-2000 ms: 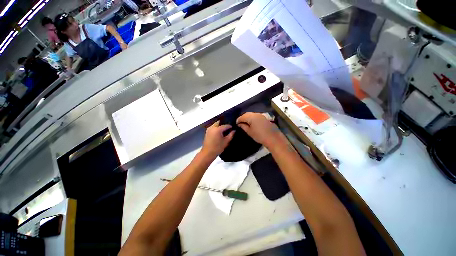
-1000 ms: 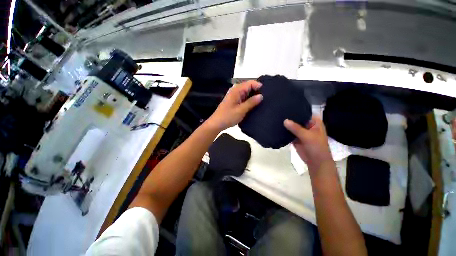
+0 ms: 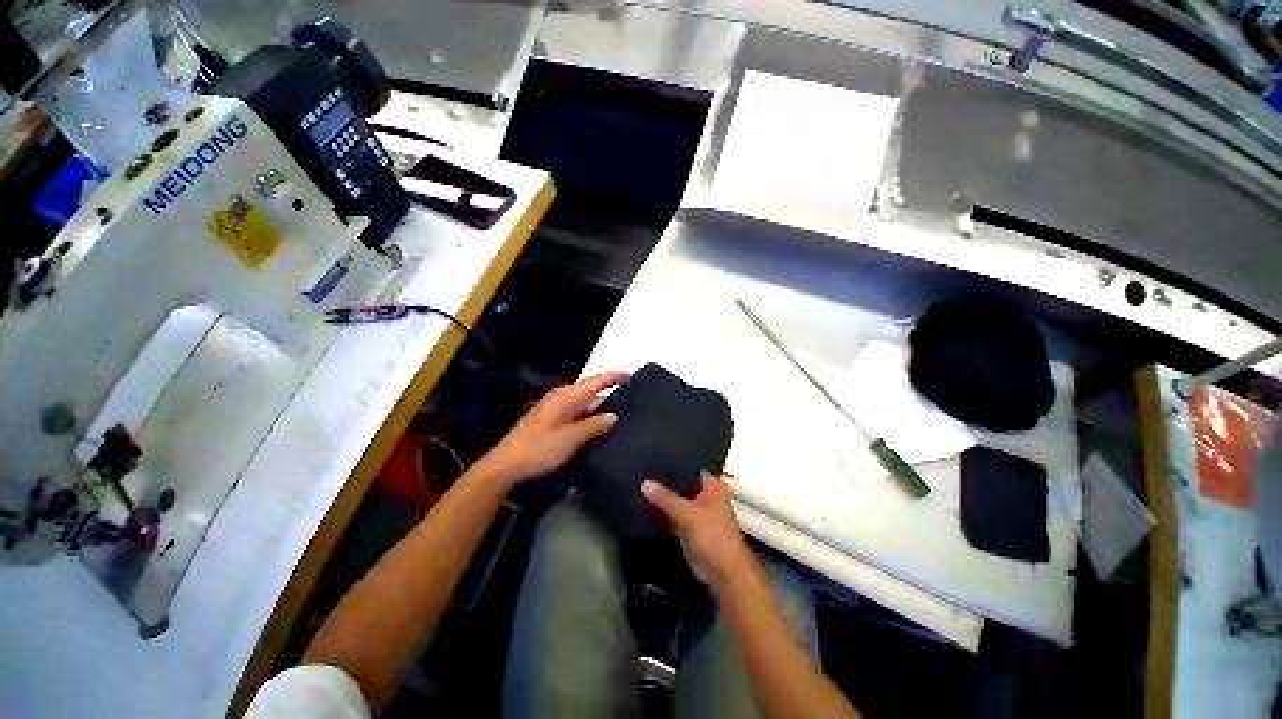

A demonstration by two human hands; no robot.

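Note:
My left hand (image 3: 558, 424) holds the upper left edge of a black panel or small stack of panels (image 3: 661, 429). My right hand (image 3: 693, 517) holds its lower right side, thumb on top. The piece is matt with a lobed outline, above my lap at the bench's left front edge. A thick rounded black stack (image 3: 981, 363) lies at the back right of the white bench (image 3: 675, 316). A single squarish black panel (image 3: 1004, 503) lies in front of it. A green-handled screwdriver (image 3: 897, 468) lies beside a white sheet (image 3: 900, 407).
A white MEIDONG sewing machine (image 3: 211, 211) with a black control panel (image 3: 338, 141) stands on a table at the left. A dark phone-like object (image 3: 458, 191) lies near that table's back edge. A metal ledge runs behind the bench. Another table edge (image 3: 1159, 548) is at the right.
Both hands have lowered the held black piece toward my lap and left. The separate black piece earlier near the bench's front left is no longer distinct. The screwdriver shows again as the view has shifted.

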